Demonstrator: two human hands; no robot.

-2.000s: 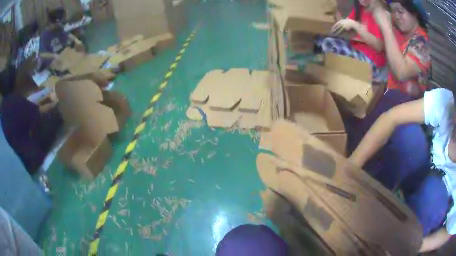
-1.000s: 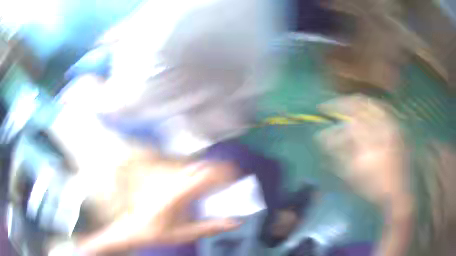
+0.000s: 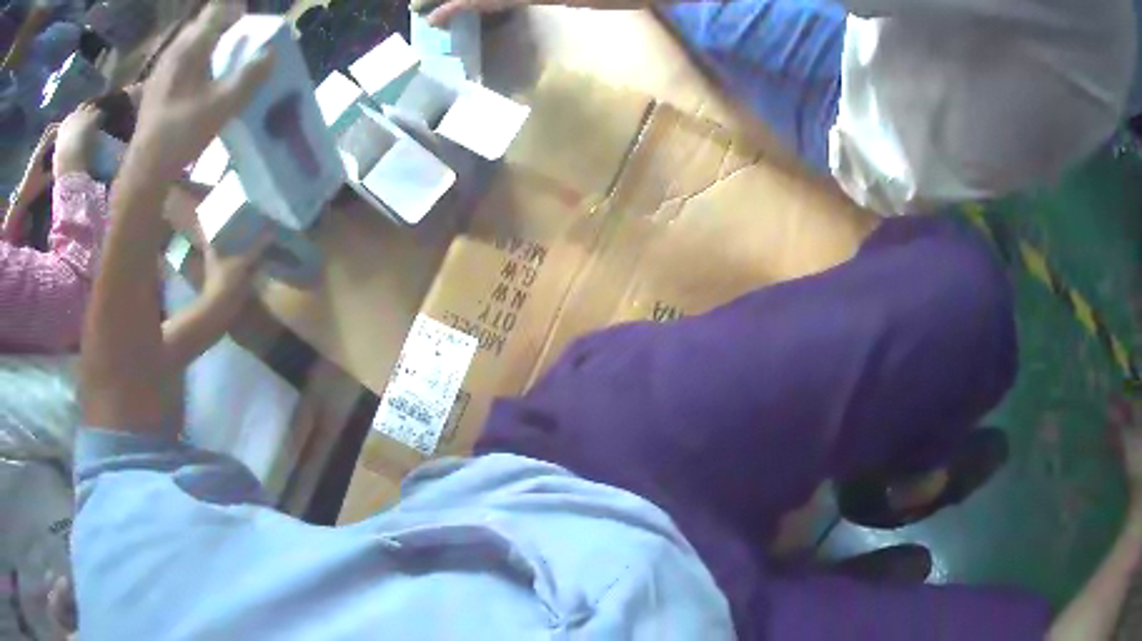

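Observation:
My left hand (image 3: 188, 94) is raised at the upper left and grips a small pale blue-grey carton (image 3: 282, 138) with a dark printed picture. Several other small cartons (image 3: 432, 94) stand close together beside it, their white end flaps (image 3: 411, 179) open. What is inside them cannot be made out. They are on a flattened brown shipping carton (image 3: 551, 238) with dark print and a white label (image 3: 426, 382). My right hand (image 3: 1128, 438) is blurred at the right edge and cut off; its fingers and any hold are unclear.
Another hand (image 3: 232, 278) touches cartons behind my left forearm; its owner is unclear. A person in pink sleeves (image 3: 56, 282) is at the left. A white-capped person (image 3: 977, 94) leans in at the top right. Yellow-black tape (image 3: 1064, 294) crosses the green floor.
The view has swung from the floor and mailer blanks to the small cartons on brown cardboard. My left hand, empty-looking and blurred one second ago, now holds a carton. My right hand is farther right.

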